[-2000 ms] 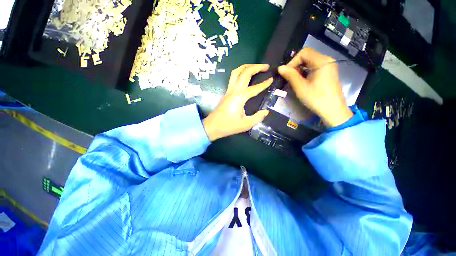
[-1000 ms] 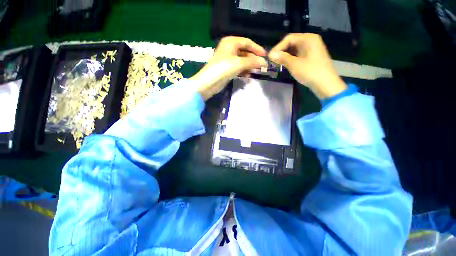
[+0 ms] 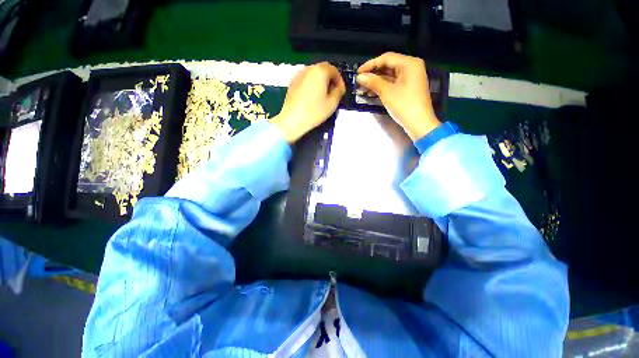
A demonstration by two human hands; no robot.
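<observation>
A tablet unit (image 3: 368, 164) lies in front of me in a black holding tray (image 3: 298, 185), with a bright pale panel in its middle. My left hand (image 3: 314, 96) is at the unit's far left corner, fingers curled together. My right hand (image 3: 398, 87) is at the far end over the circuit board (image 3: 366, 96), thumb and index finger pinched close together. Whether either hand's fingertips hold a small part or cable cannot be made out. A blue band (image 3: 436, 135) is on my right wrist.
A heap of cream pieces (image 3: 210, 115) lies left of the unit, beside a black parts tray (image 3: 180, 105) with cream pieces and clear plastic. Another unit (image 3: 22, 157) is at far left. Small mixed parts (image 3: 517, 148) lie right. More units (image 3: 476, 15) are beyond the pale rail (image 3: 518, 93).
My hands, together at the unit's far end a second ago, are now apart. The left has moved left, and the right has moved a little left over the circuit board.
</observation>
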